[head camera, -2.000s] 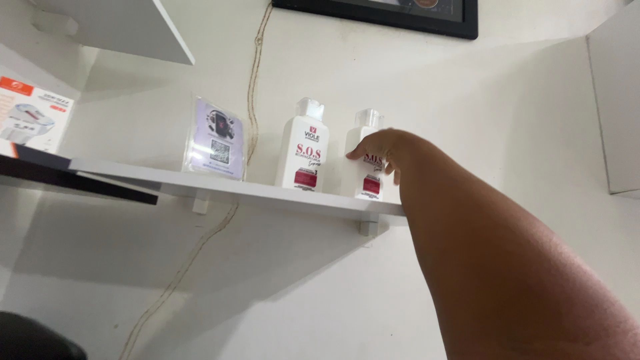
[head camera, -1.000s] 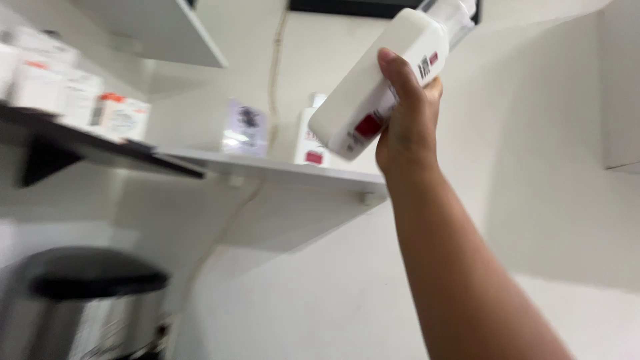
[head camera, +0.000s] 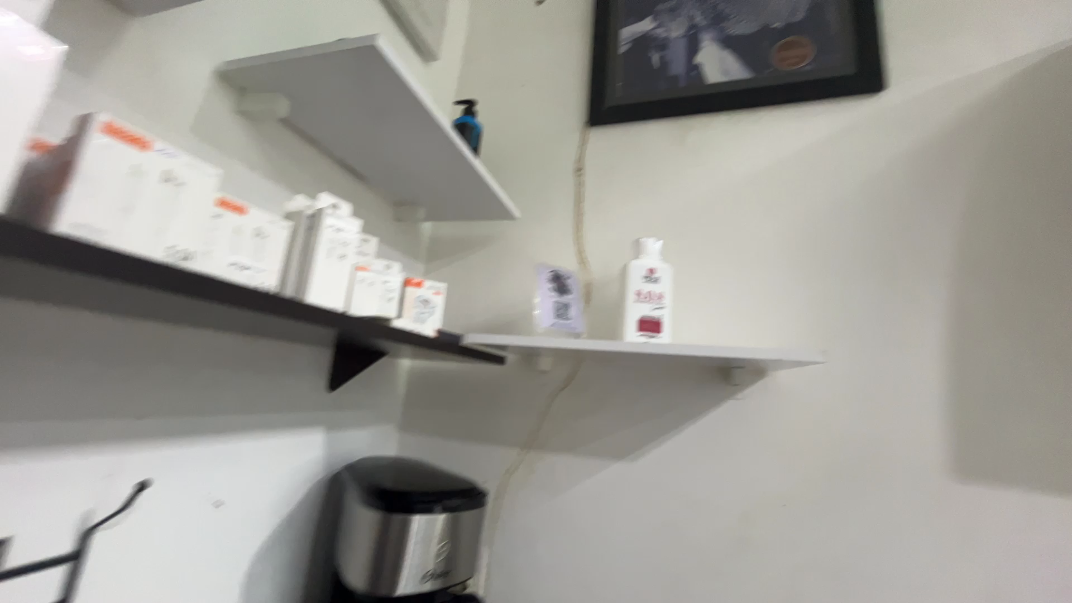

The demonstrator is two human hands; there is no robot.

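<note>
Neither my left hand nor my right hand shows in the head view now, so what they hold cannot be seen. One white bottle [head camera: 648, 295] with red print stands upright on the white wall shelf [head camera: 712, 353]. To its left a small lilac card in a clear stand [head camera: 559, 301] rests on the same shelf.
White boxes with orange marks [head camera: 138, 197] line a dark shelf [head camera: 209, 293] at the left. Above it is another white shelf [head camera: 368, 126] with a blue pump bottle [head camera: 468, 126] beyond its edge. A coffee maker [head camera: 410, 536] stands below. A black-framed picture [head camera: 737, 100] hangs above.
One hand grasped the right-hand white bottle, lifted it off the shelf and left the view with it. The view has swung left, showing more of the boxes.
</note>
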